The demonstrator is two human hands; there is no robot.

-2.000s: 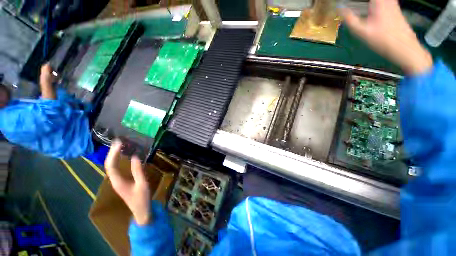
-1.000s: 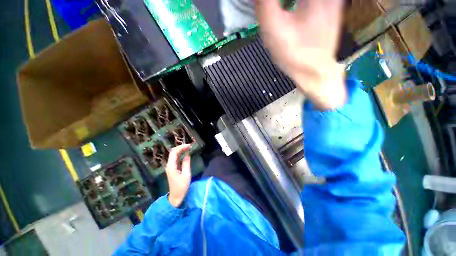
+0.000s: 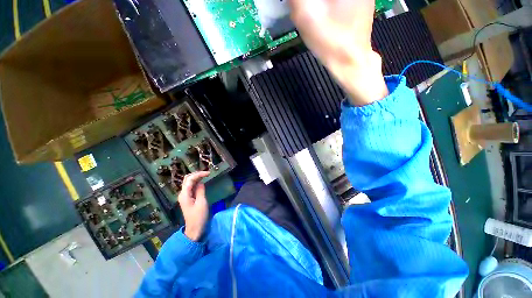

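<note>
My right hand [image 3: 338, 49] reaches to the top of the view; its fingers are cut off by the edge, so its grip is hidden. It is beside a green board panel [image 3: 227, 29] on the black mat [image 3: 175, 43]. A pale, blurred piece lies between panel and hand. My left hand [image 3: 194, 204] is low, fingers curved and slightly apart with nothing seen in them, over the lower edge of an empty four-pocket carrier [image 3: 175, 148]. Whether it touches the carrier I cannot tell. A second empty carrier [image 3: 123, 212] lies lower left.
An open carton [image 3: 55, 75] with thin green strips inside stands on the left. The ribbed black plate [image 3: 297, 96] and silvery line rail [image 3: 309, 204] run beside my right arm. A blue air hose [image 3: 434, 63], a white bottle [image 3: 507, 231] and a round fan [image 3: 506, 282] are at right.
Since two seconds ago the view has turned towards the carton and carriers. My right hand has moved from the far side of the line to the panel; my left hand has lowered to the carriers.
</note>
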